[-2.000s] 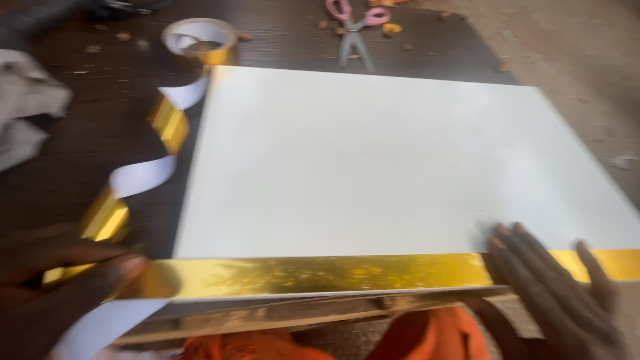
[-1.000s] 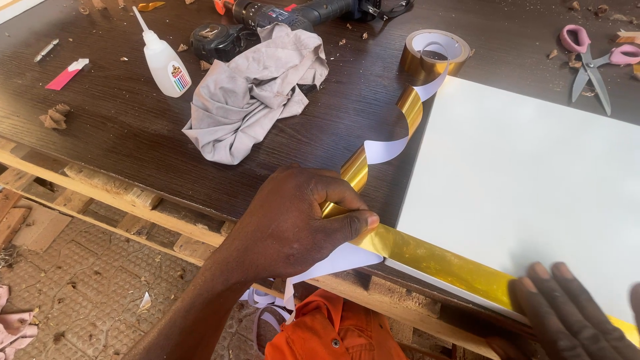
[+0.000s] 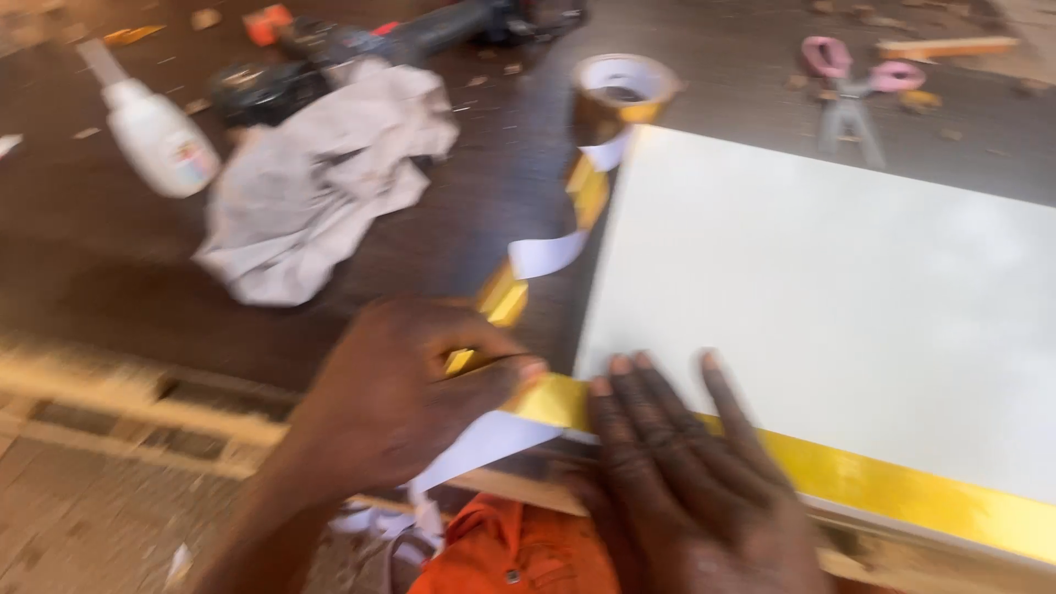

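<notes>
My left hand (image 3: 421, 388) pinches the gold tape (image 3: 553, 402) between thumb and fingertips, just beyond the near left corner of a white board (image 3: 825, 280). White backing paper (image 3: 487, 445) hangs peeled below that hand. Spread over the tape near the same corner, my right hand (image 3: 676, 470) lies flat with its fingers apart. To its right the gold strip runs along the board's near edge. From my left hand the tape twists back in gold and white curls to its roll (image 3: 624, 87), which stands at the board's far left corner.
A crumpled grey cloth (image 3: 322, 181) lies left on the dark tabletop (image 3: 124, 272). Near it are a white squeeze bottle (image 3: 161, 136) and a power tool (image 3: 396, 37). Pink-handled scissors (image 3: 854, 99) and a wood strip (image 3: 949, 48) lie beyond the board. Pallet slats (image 3: 124, 396) show under the table edge.
My right hand has moved left along the gold strip, close to my left hand at the board's corner. My left hand still pinches the tape. The view has shifted.
</notes>
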